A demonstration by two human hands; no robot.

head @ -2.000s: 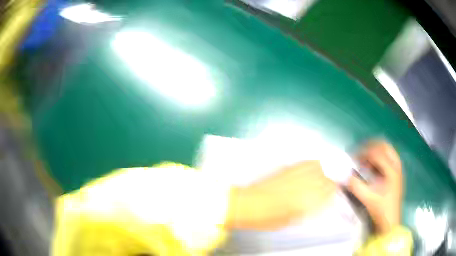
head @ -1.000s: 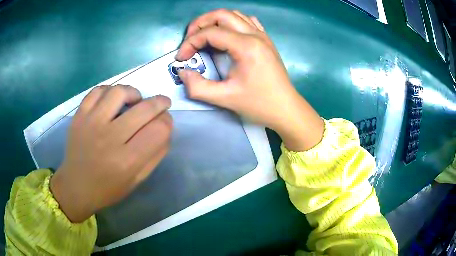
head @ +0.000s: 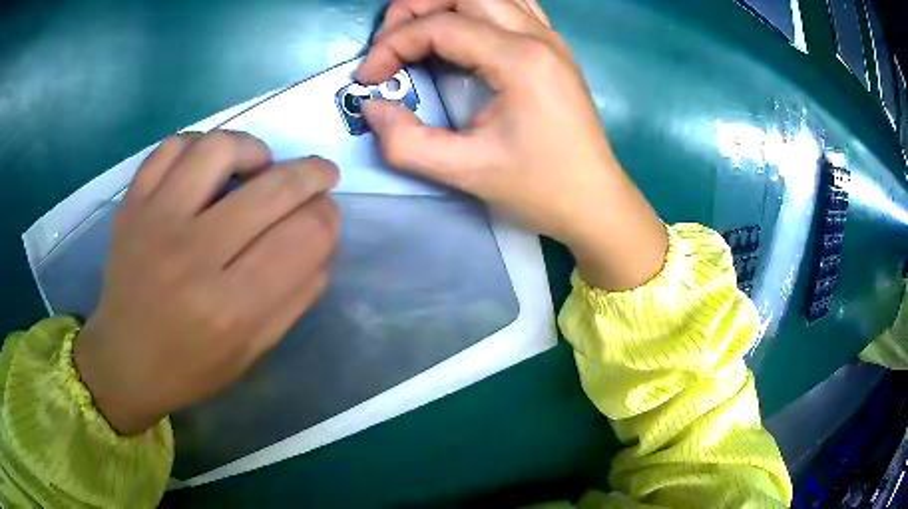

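Observation:
A grey tablet back cover (head: 398,283) lies tilted on a white sheet (head: 538,323). Its upper part is paler. The camera area (head: 398,94) near its top corner shows a dark rounded piece with two rings and white inside. My right hand (head: 498,129) is over that corner, with thumb and index fingertips close together at the left ring; whether they grip a small piece is unclear. My left hand (head: 214,268) is over the left half of the cover, fingers curled, thumb side near the cover's middle; its palm side is hidden.
On the green bench (head: 637,60) at the right lie a dark strip of lens covers (head: 828,239) and a partly used lens cover sheet (head: 743,254), with glossy glare between them. Part of a yellow-green sleeve (head: 886,333) shows at the right edge.
The blurred earliest view has turned down onto the cover. Since one second ago, cover and hands sit slightly higher in the picture; my right fingertips remain at the camera area.

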